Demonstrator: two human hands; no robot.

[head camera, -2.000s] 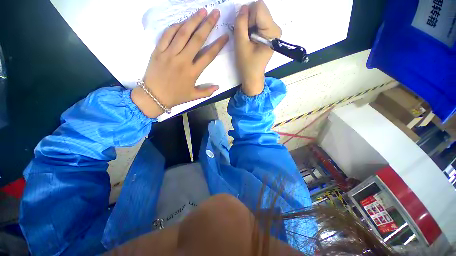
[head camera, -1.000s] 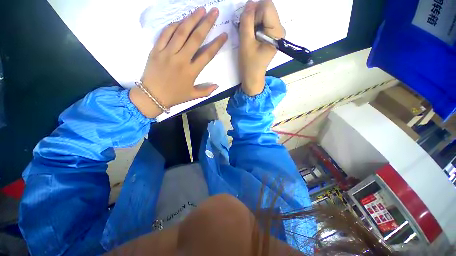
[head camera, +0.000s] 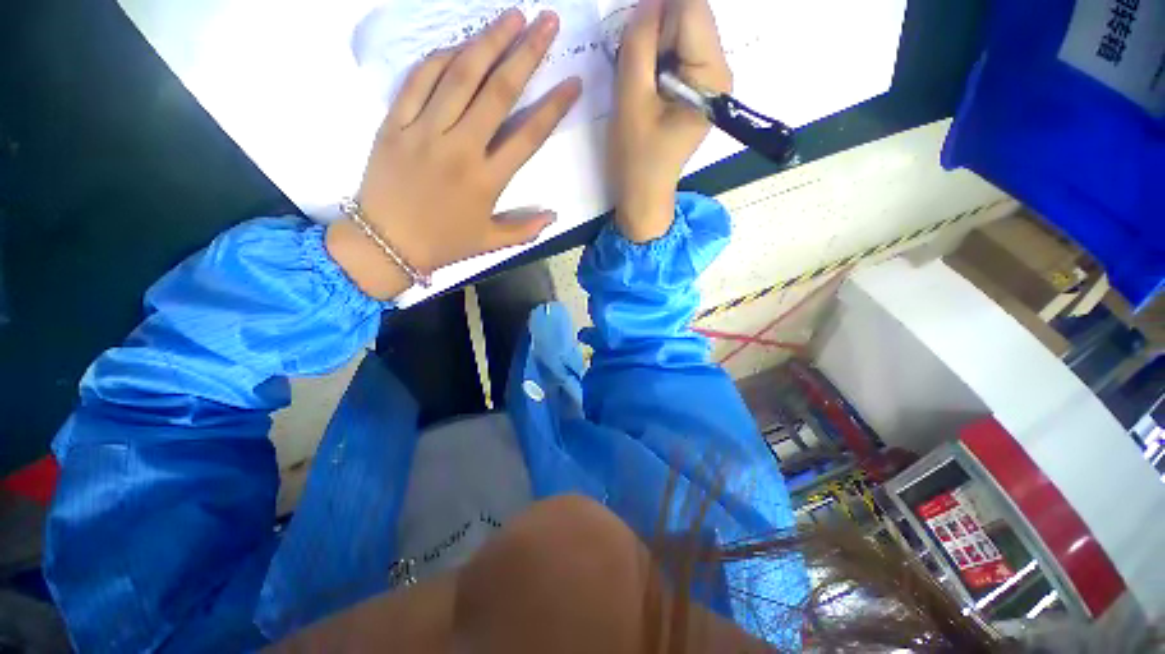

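A large white sheet (head camera: 792, 64) lies on the dark green bench at the top of the view, with lines of dark handwriting. My right hand (head camera: 664, 109) is closed around a pen (head camera: 741, 121) with a pale barrel and black end, which slants down to the right. The pen's writing tip is hidden by my fingers. My left hand (head camera: 460, 153) lies flat on the sheet with fingers spread, a thin pale bracelet at its wrist. It rests on the writing, left of my right hand, and holds nothing.
The dark green bench top (head camera: 115, 179) shows at the left. A blue bin (head camera: 1060, 141) with a white label is at the upper right. Beyond the bench edge are a white curved unit (head camera: 945, 332), brown cartons (head camera: 1009, 262) and black-yellow floor tape.
My right hand and the pen have shifted slightly to the right along the writing. My left hand has stayed nearly in place.
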